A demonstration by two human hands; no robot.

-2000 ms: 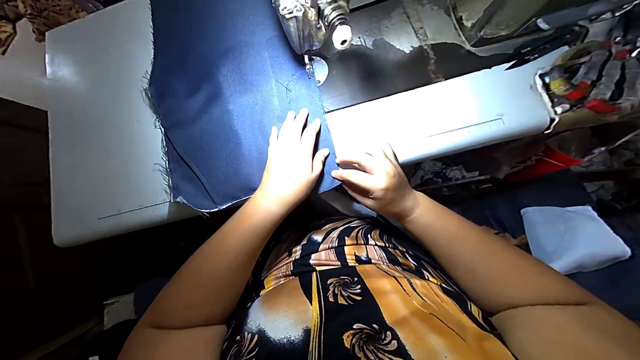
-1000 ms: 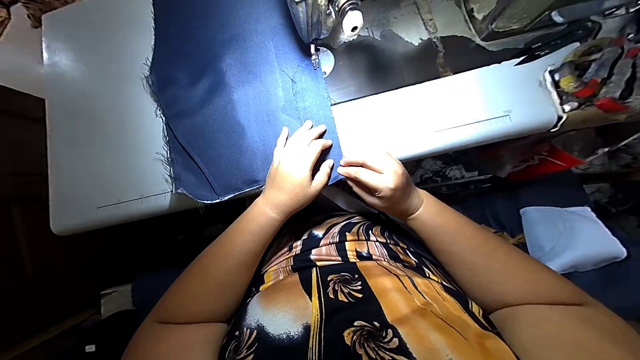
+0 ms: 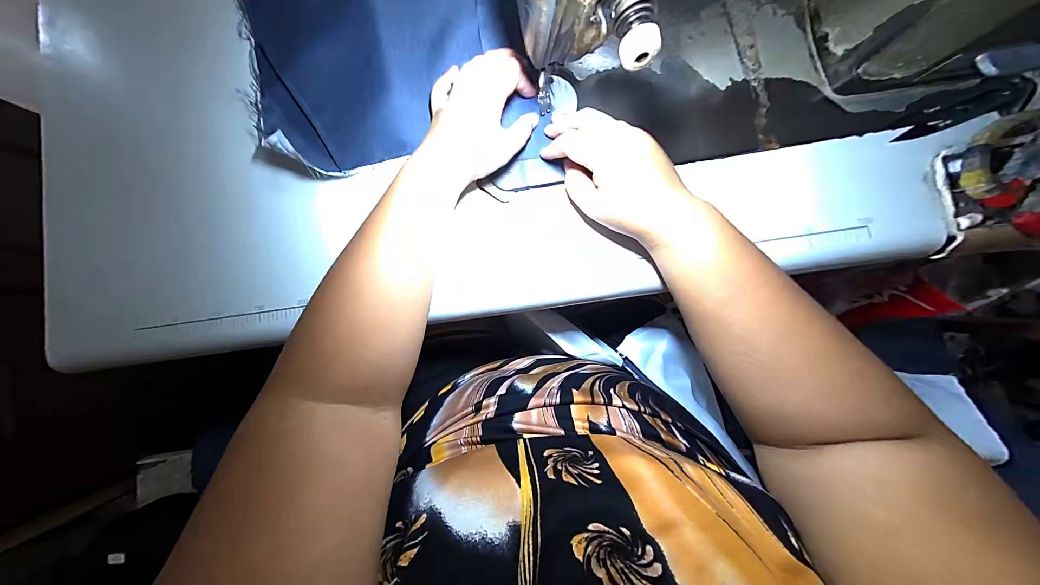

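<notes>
A navy fabric panel [image 3: 349, 73] with a frayed left edge lies on the white sewing table [image 3: 187, 236], its lower corner turned up and pale. My left hand [image 3: 479, 114] rests on the fabric with its fingers apart, just left of the presser foot [image 3: 544, 96] of the sewing machine [image 3: 569, 28]. At the fabric's right edge, in front of the foot, my right hand [image 3: 613, 158] pinches the cloth between thumb and fingers. Light glare washes out part of both hands. Whether the needle is down in the cloth cannot be told.
The machine's dark, worn bed [image 3: 691, 106] extends to the right. A printed ruler scale [image 3: 837, 236] runs near the table's front edge. Tangled coloured scraps [image 3: 991, 175] lie past the right end. White cloth [image 3: 666, 357] hangs below the edge, and another white piece [image 3: 951, 406] is at lower right.
Both hands have moved up from the table's front edge to beside the presser foot. The navy fabric has moved away from the front edge with them.
</notes>
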